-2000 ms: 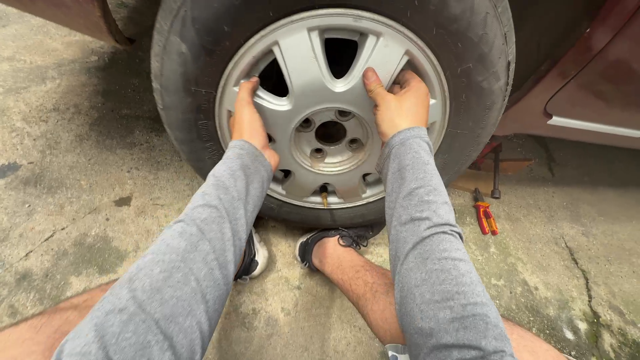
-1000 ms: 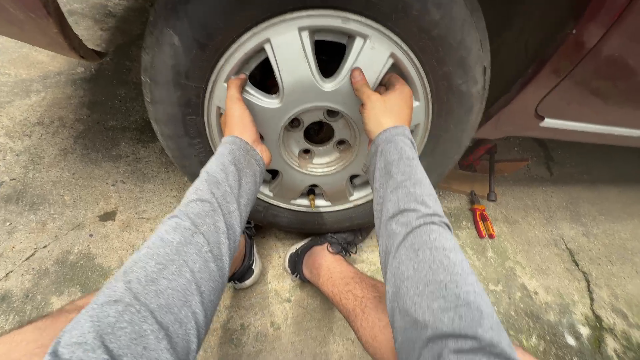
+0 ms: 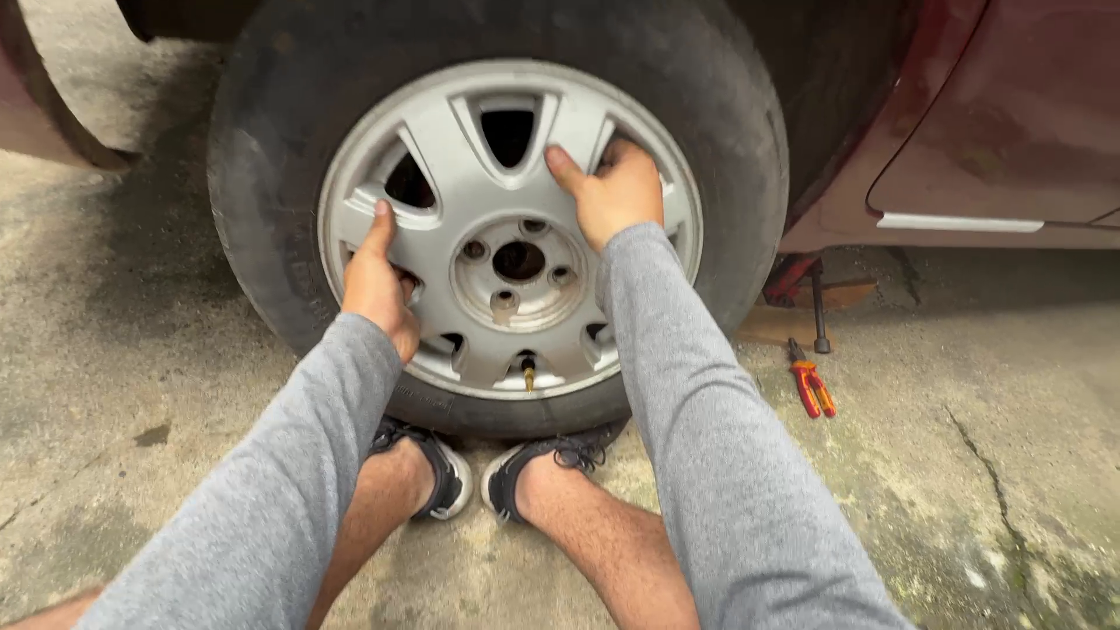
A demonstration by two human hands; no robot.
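Observation:
A car wheel with a black tire [image 3: 280,175] and a silver alloy rim [image 3: 490,201] stands upright at the wheel well. My left hand [image 3: 381,284] grips a spoke at the rim's left side, its thumb on the front face and its fingers hidden in the openings. On the upper right, my right hand [image 3: 617,188] holds another spoke, thumb in front and fingertips curled into the gap. Several bolt holes ring the open center bore [image 3: 518,261]; no bolts show in them. The brass-colored valve stem [image 3: 528,374] points down at the rim's bottom.
Red-and-yellow pliers [image 3: 812,385] lie on the cracked concrete to the right. Behind them are a dark metal wrench or rod [image 3: 819,311], a wooden board [image 3: 761,325] and part of a red jack [image 3: 787,278] under the maroon car body [image 3: 1006,131]. My shoes [image 3: 437,472] flank the tire's bottom.
My left hand has moved down the rim's left side from a higher opening. The rim's spokes have turned slightly counterclockwise. The right hand keeps its hold at the upper right.

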